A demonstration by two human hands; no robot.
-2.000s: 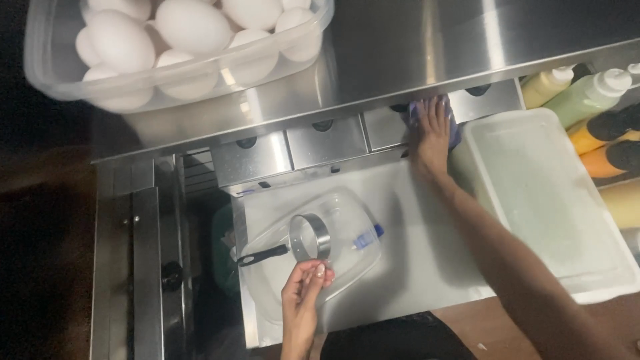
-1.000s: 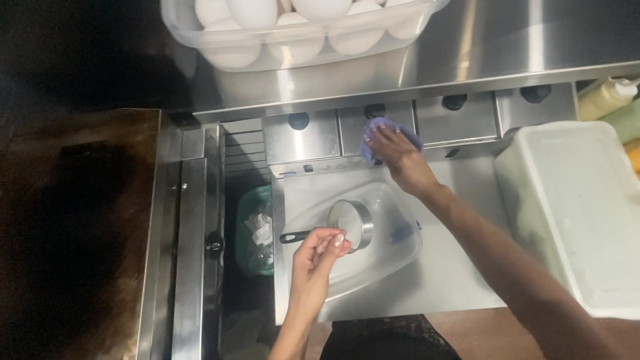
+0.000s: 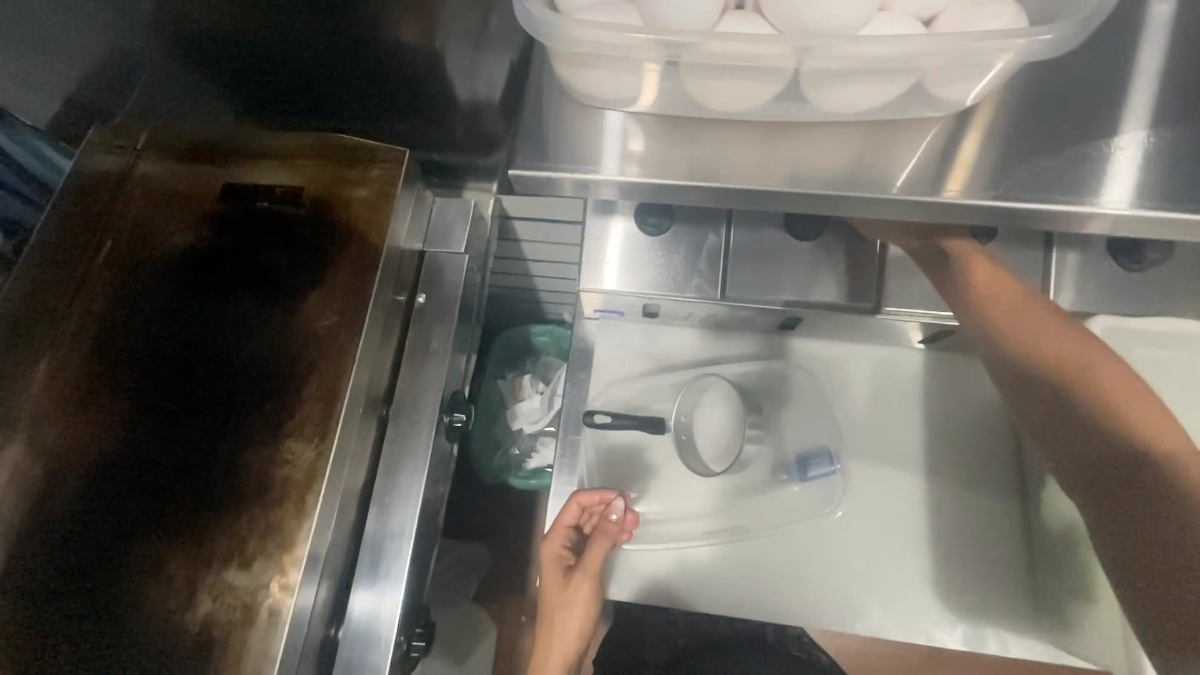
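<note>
My left hand (image 3: 592,536), fingers curled with thumb against them, is at the lower left edge of a clear plastic lid or tub (image 3: 656,511) on the white work surface (image 3: 900,525). Whether it pinches anything does not show. A round metal ring-shaped tool with a black handle (image 3: 626,423) lies on the clear plastic, beside a blue label. My right hand (image 3: 895,228) reaches under the steel shelf, over the steel lids (image 3: 803,262) with black knobs. Its fingers are hidden by the shelf edge, and the purple cloth is out of sight.
A clear tub of white eggs (image 3: 816,47) stands on the steel shelf (image 3: 797,159) above. To the left are a browned flat griddle (image 3: 197,394) with a steel front rail and a green-lined bin (image 3: 497,412) holding paper waste. A large whitish container (image 3: 1153,375) stands at the right.
My right hand, with a purple cloth earlier, has gone in beneath the shelf. My left hand has moved away from the ring-shaped tool, down and to the left. The view has shifted left.
</note>
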